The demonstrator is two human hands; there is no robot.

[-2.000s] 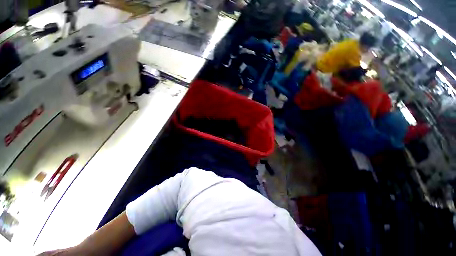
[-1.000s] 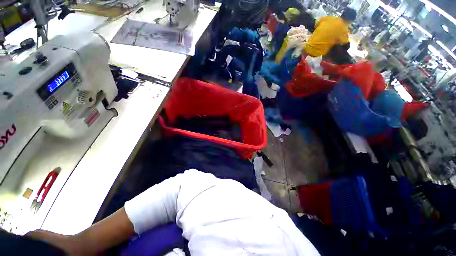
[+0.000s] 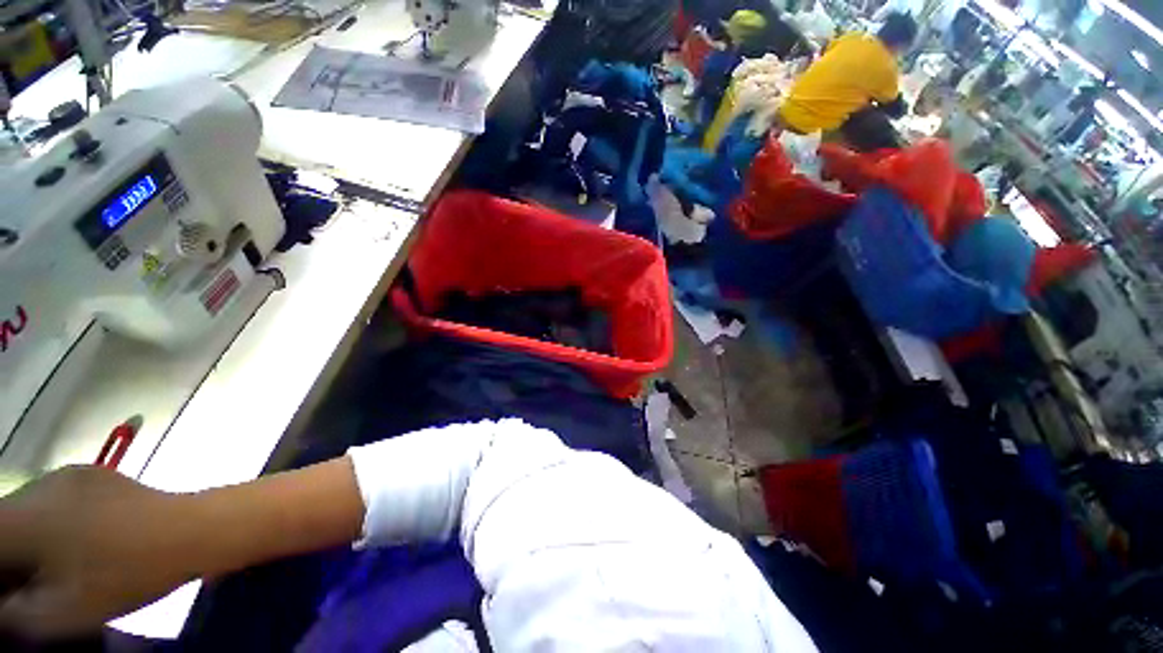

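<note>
The white sewing machine (image 3: 166,191) with a lit blue display is at the left, cut off by the frame edge. My right hand (image 3: 79,551) is blurred at the lower left, over the machine bed (image 3: 236,427). Its fingers are partly cut off by the left edge, and I cannot tell whether they hold anything. Red-handled thread snips (image 3: 117,444) lie on the bed just beyond the hand, which partly hides them. The needle area is hidden or out of view. My left hand is out of the picture.
A red plastic bin (image 3: 542,347) with dark cloth inside stands beside the table. Dark cloth (image 3: 472,393) lies in front of it. Another machine (image 3: 449,26) is beyond. A person in yellow (image 3: 844,84) is farther back, near piles of coloured cloth.
My right hand has risen from the bottom left edge and now covers the near part of the bed and part of the snips. The view has shifted slightly.
</note>
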